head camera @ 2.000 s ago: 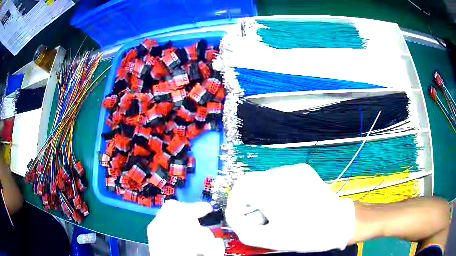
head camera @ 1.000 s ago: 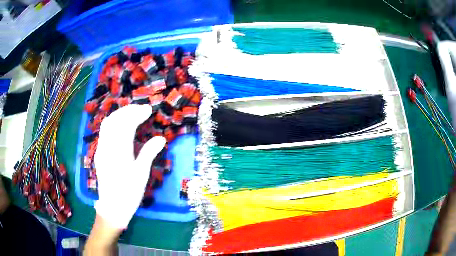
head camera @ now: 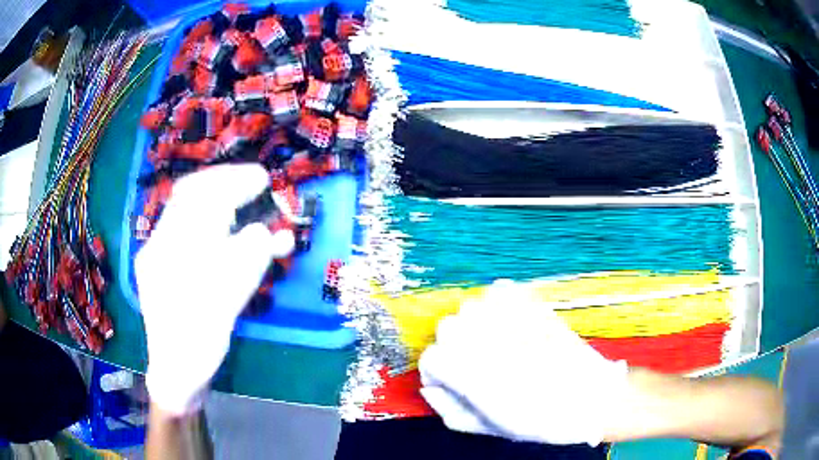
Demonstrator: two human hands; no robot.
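Observation:
My left hand (head camera: 193, 278), in a white glove, is over the lower left of the blue parts bin (head camera: 292, 334). Its thumb and fingers are closed on a black-and-red connector housing (head camera: 259, 211), partly hidden by the fingers. Loose red-and-black housings (head camera: 242, 94) are heaped in the bin. My right hand (head camera: 516, 368), also gloved, lies over the yellow wires (head camera: 660, 310) and red wires (head camera: 669, 349) in the white wire tray (head camera: 744, 225). Its fingers are curled and their tips hidden, so I cannot tell if they hold a wire.
Teal wires (head camera: 575, 238), black wires (head camera: 575, 157) and blue wires (head camera: 503, 83) lie in rows beyond. Silvery terminals (head camera: 382, 180) edge the tray beside the bin. Finished harnesses lie at left (head camera: 67, 260) and right (head camera: 790, 153). A person's dark sleeve (head camera: 40, 386) shows at lower left.
My left hand went from the near edge to the bin, first open, now closed on a housing. My right hand left the near wires and is now back over them. The view has tilted downward.

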